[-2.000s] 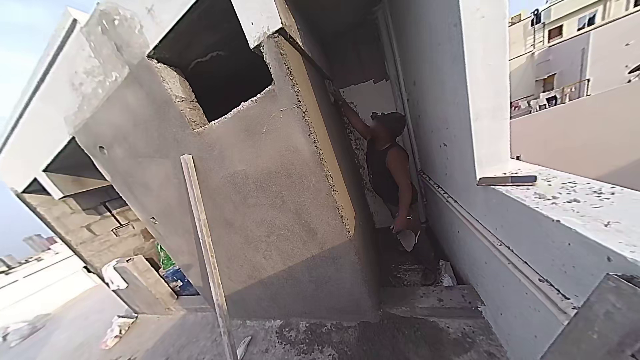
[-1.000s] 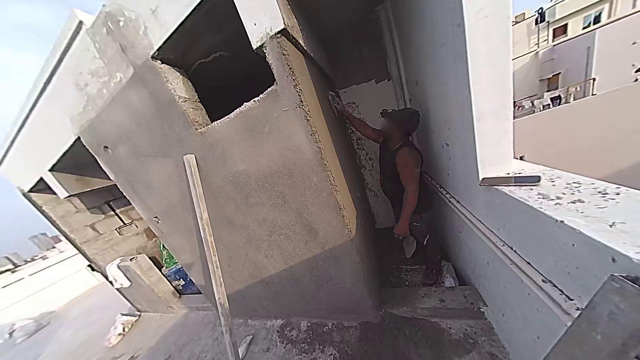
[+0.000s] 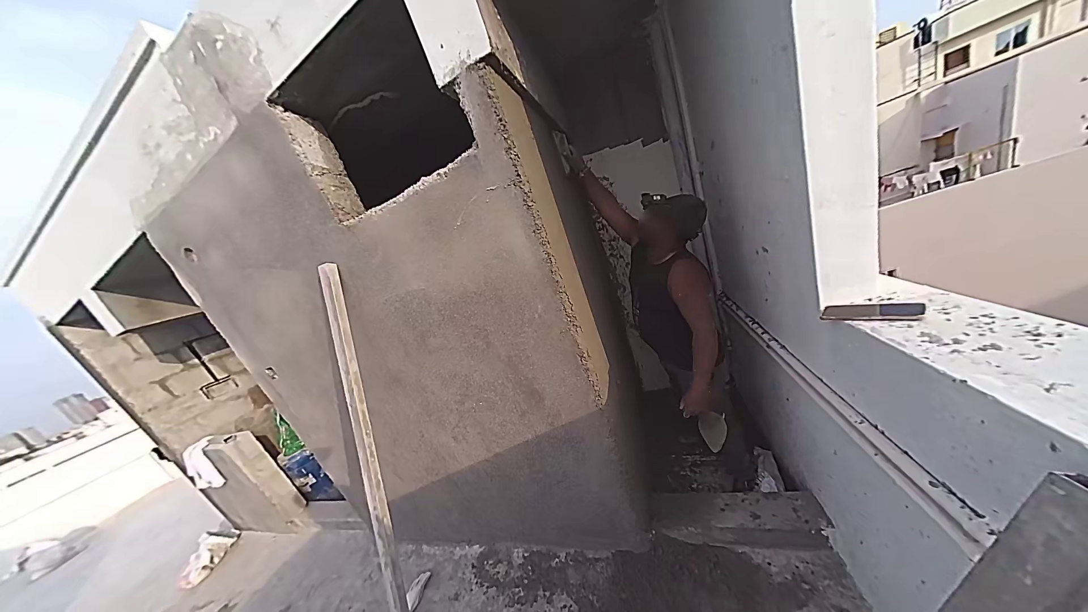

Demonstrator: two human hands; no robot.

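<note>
Neither my left hand nor my right hand shows in the head view. A flat grey board or sheet (image 3: 1024, 552) juts in at the lower right corner; what supports it is hidden. Ahead stands a freshly plastered wall (image 3: 442, 340), with a long straight wooden batten (image 3: 357, 408) leaning on it. A pale strip (image 3: 552, 229) runs down the wall's corner. In the narrow passage beyond, a co-worker (image 3: 671, 297) in a dark sleeveless top reaches one arm up to the side wall. The co-worker's lowered hand holds a trowel (image 3: 712, 431).
A painted parapet ledge (image 3: 986, 348) with mortar spatters runs along the right, above a pipe (image 3: 858, 433) on the wall. A low step (image 3: 739, 514) crosses the passage entrance. Cloth or bags (image 3: 208, 557) lie on the floor at left, near a blue container (image 3: 310, 474).
The co-worker, bent lower and further in two seconds ago, now stands more upright, with the raised arm still at the side wall. The batten and the grey board have not moved.
</note>
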